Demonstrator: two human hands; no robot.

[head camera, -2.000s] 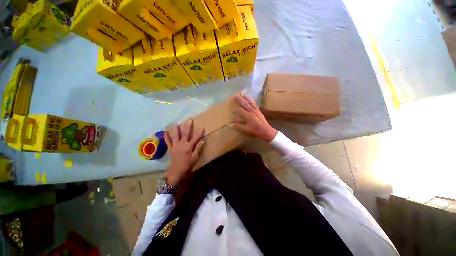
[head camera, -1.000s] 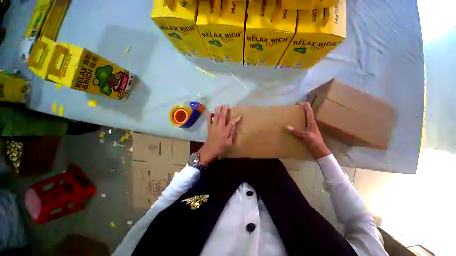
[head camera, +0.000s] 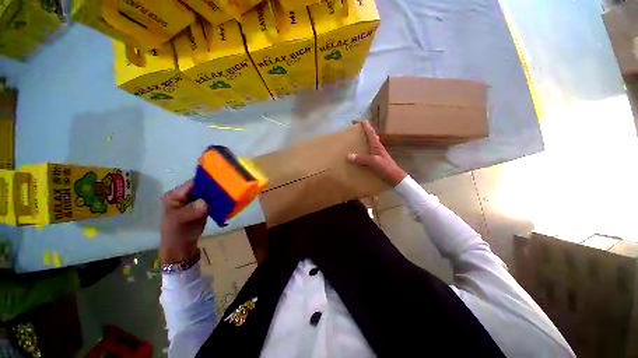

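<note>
A brown shipping carton (head camera: 315, 175) lies on the table edge against my dark vest, its top flaps folded flat with a seam along the middle. My left hand (head camera: 185, 217) grips the blue and orange tape dispenser (head camera: 227, 183), raised just left of the carton's left end. The dispenser is slightly blurred and its tape strip cannot be made out. My right hand (head camera: 379, 159) rests on the carton's right end, thumb on top and fingers at the far edge.
A closed brown carton (head camera: 437, 112) stands right of the held one. Rows of yellow gift boxes (head camera: 280, 66) stand at the back. A single yellow box (head camera: 77, 192) lies at the left. Large cartons (head camera: 587, 280) stand on the floor at the right.
My left hand has left the carton and picked up the tape dispenser from the table. My right hand stays on the carton. The view has shifted and turned between frames.
</note>
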